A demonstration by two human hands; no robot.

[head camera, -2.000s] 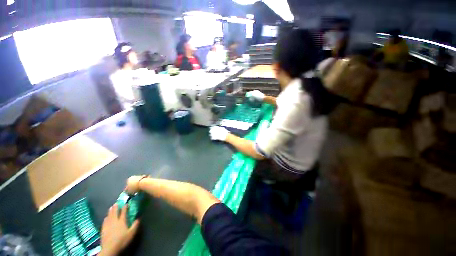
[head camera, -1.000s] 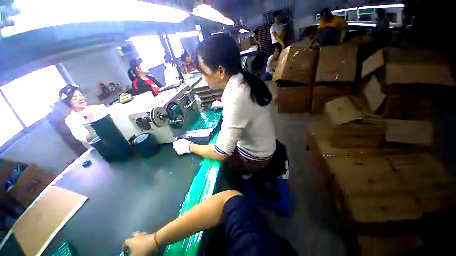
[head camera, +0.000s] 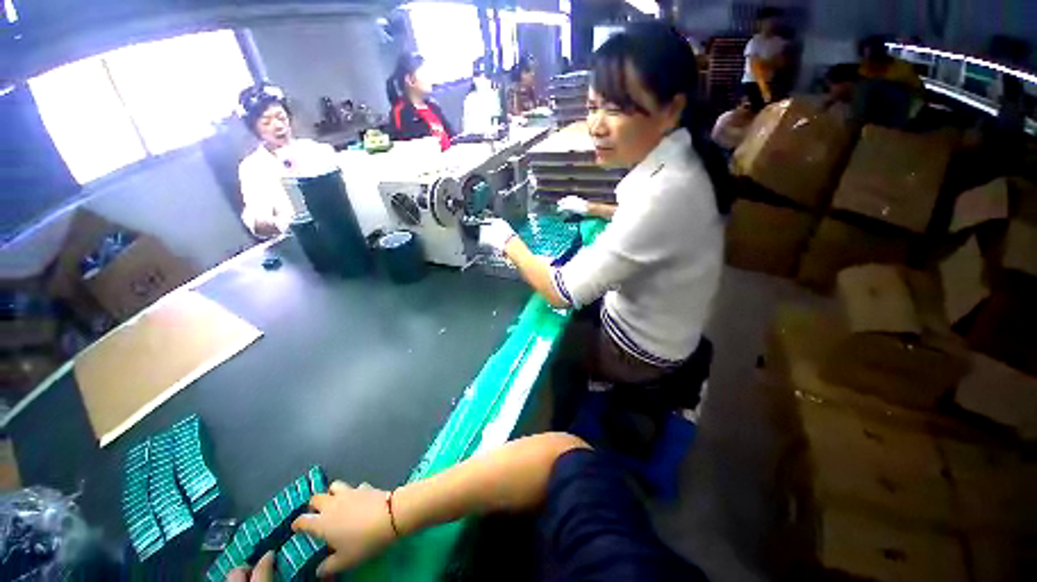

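A row of teal-green blocks (head camera: 260, 525) with pale edges lies slightly curved at the bottom, and a second short row is beside it under my fingers. My right hand (head camera: 350, 525), bare, grips the blocks at their right end. My left hand (head camera: 264, 567) shows only as fingertips at the bottom edge, against the lower end of the rows; the rest is cut off. A block stack (head camera: 167, 485) of several rows lies to the left. A small dark, silvery loose block (head camera: 218, 534) lies between the stack and my hands.
A tan cardboard sheet (head camera: 165, 362) lies at the far left edge. Crumpled clear plastic (head camera: 43, 532) is at the lower left. Dark green rolls (head camera: 330, 224) stand by the bench machine (head camera: 423, 205). A gloved coworker (head camera: 654, 256) sits ahead along the green bench edge covering (head camera: 489, 392).
The view swung right, then back left. My right hand is now on the rows near the stack, with my left fingertips back in view. The coworker's near hand has moved up to the machine.
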